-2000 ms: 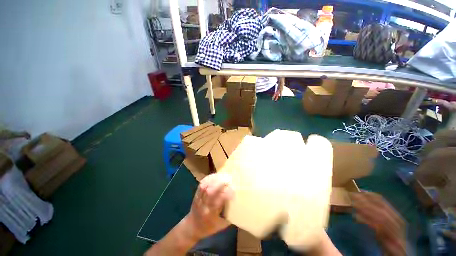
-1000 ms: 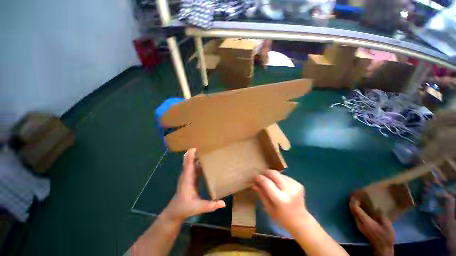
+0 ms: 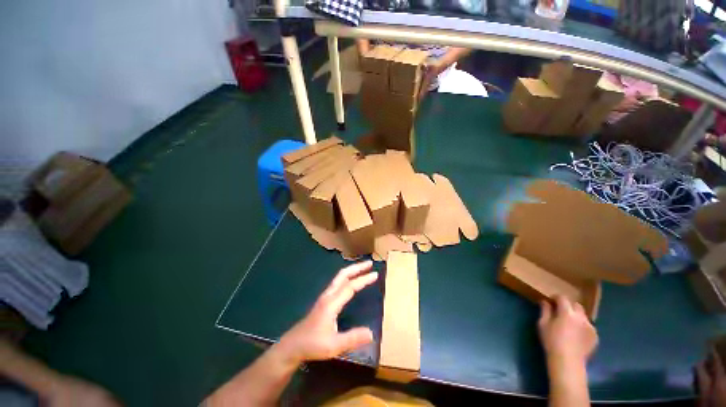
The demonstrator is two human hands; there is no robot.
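An open brown mailer box (image 3: pixel 549 278) stands on the dark green table at the right, its wide lid raised towards the back. My right hand (image 3: pixel 567 327) is at its near wall, fingers closed on the edge. My left hand (image 3: pixel 333 318) is empty, fingers apart, just left of a long narrow carton (image 3: pixel 400 312) and above the table. The long carton lies alone at the near table edge. A stack of part-folded box blanks (image 3: pixel 358 187) is fanned out beyond it, lids spread beneath.
A heap of white-grey cords (image 3: pixel 637 183) lies at the right back. Closed brown boxes (image 3: pixel 390 87) stand across the table under the raised shelf (image 3: pixel 493 44). A blue stool (image 3: pixel 275 171) is at the left. Another person's hand (image 3: pixel 711 372) shows at the lower right edge.
The open box has gone from in front of me to the right with my right hand. My left hand has let go of it. The fanned stack is uncovered.
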